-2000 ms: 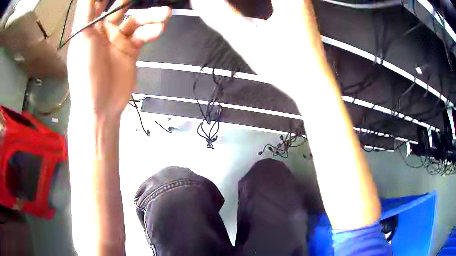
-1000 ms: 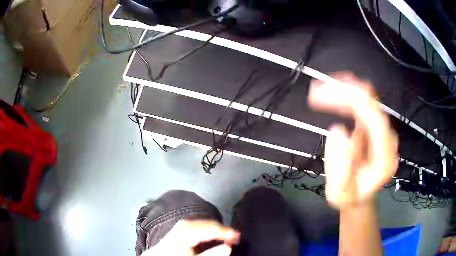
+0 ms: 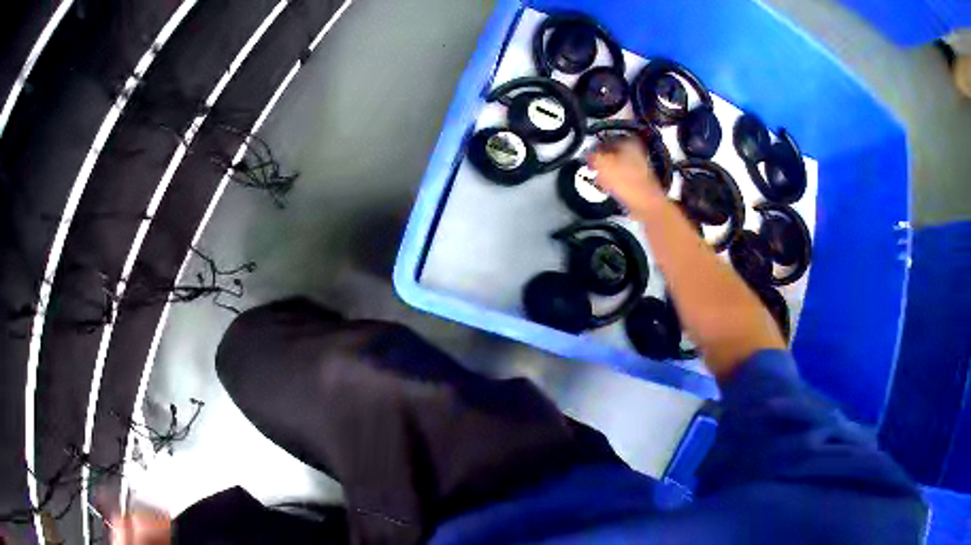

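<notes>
Several black over-ear headphones [image 3: 607,263] lie flat on a white liner [image 3: 468,250] in a blue tote [image 3: 421,240]. My right hand [image 3: 626,176] reaches into the tote, with its fingers on one pair of headphones [image 3: 589,186] near the middle and closed at its earcup and band. The hand covers part of that pair. Some earcups show a glossy white oval with a dark bar. My left hand [image 3: 144,527] is small, blurred and cut off at the bottom left edge, and its grip cannot be made out.
Curved rack shelves with white edges [image 3: 144,229] run down the left side, with loose black cables [image 3: 256,165] hanging from them. My knee [image 3: 287,357] is between rack and tote. More blue plastic [image 3: 942,319] stands at the right, beyond the tote.
The view has turned from the rack towards the tote. My right hand has moved from in front of the rack onto the headphones in the tote. The red stool and cardboard box are out of view.
</notes>
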